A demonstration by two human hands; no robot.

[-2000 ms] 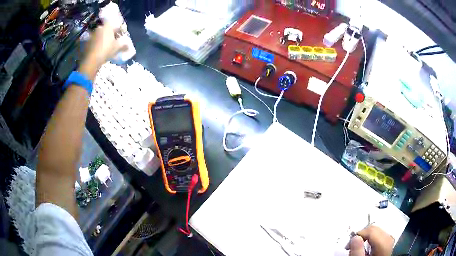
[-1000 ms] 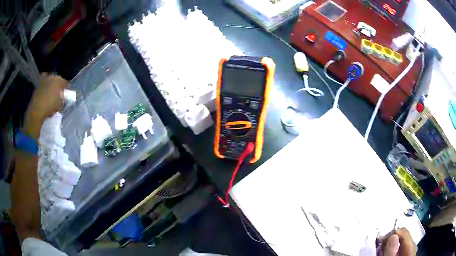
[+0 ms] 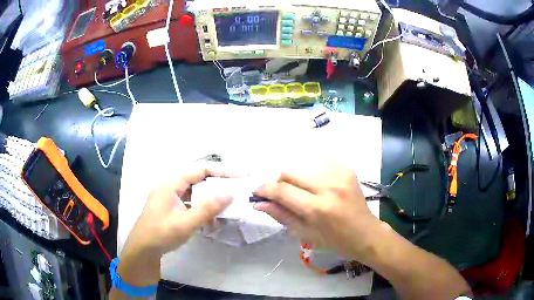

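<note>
My left hand (image 3: 167,214) holds a white block (image 3: 219,190) that looks like a wall charger, over the middle of the white sheet (image 3: 170,132). My right hand (image 3: 322,205) is closed around a small dark object (image 3: 256,198) at the block's right side; most of it is hidden by the fingers. Crumpled white and clear material (image 3: 234,231) lies below the block. A small metallic piece (image 3: 212,157) lies just behind my left fingers. A grey cylinder (image 3: 321,120) lies near the sheet's back edge.
Pliers (image 3: 401,174) lie across the sheet's right edge. An orange cable (image 3: 454,167) is farther right, with an orange and black lead (image 3: 316,269) near the front. The multimeter (image 3: 64,193) is at left, with white chargers (image 3: 23,187) beside it. A cream instrument (image 3: 287,29) stands behind.
The view has swung right. My left hand has come from the chargers at the left to the sheet's middle with a white block. My right hand has met it there.
</note>
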